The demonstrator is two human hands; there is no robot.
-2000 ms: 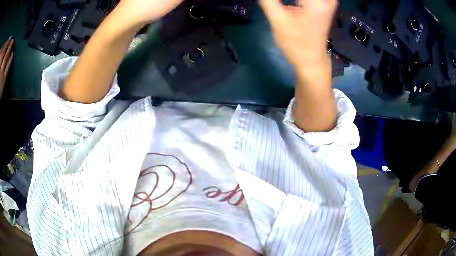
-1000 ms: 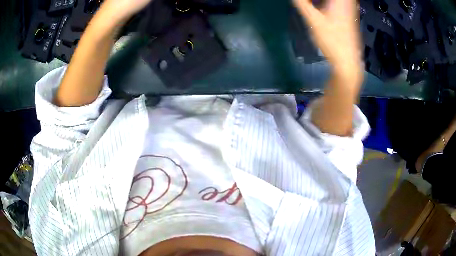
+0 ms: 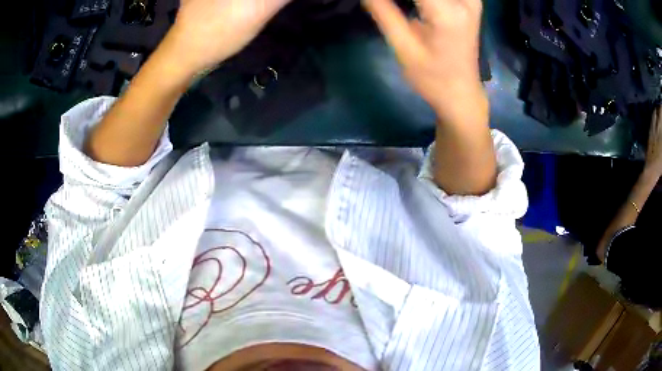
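A near black panel (image 3: pixel 279 90) lies on the dark green bench in front of me, with a thin gold ring (image 3: pixel 265 77) near its middle. My left hand (image 3: pixel 229 25) is at the top edge, its fingers cut off by the picture. My right hand (image 3: pixel 435 47) is also at the top edge, thumb apart from the other fingers, fingertips partly cut off. Something black shows between the two hands at the top; which hand holds it, if either, I cannot tell.
Overlapping black panels with white print lie in a left pile (image 3: pixel 62 54) and a right pile (image 3: pixel 573 58). Another person's arm (image 3: pixel 639 196) is at the right edge. A cardboard box (image 3: pixel 602 319) stands on the floor at lower right.
My right hand has moved left, toward my left hand. My left hand has also shifted right. The black panel that lay under my right hand no longer shows there.
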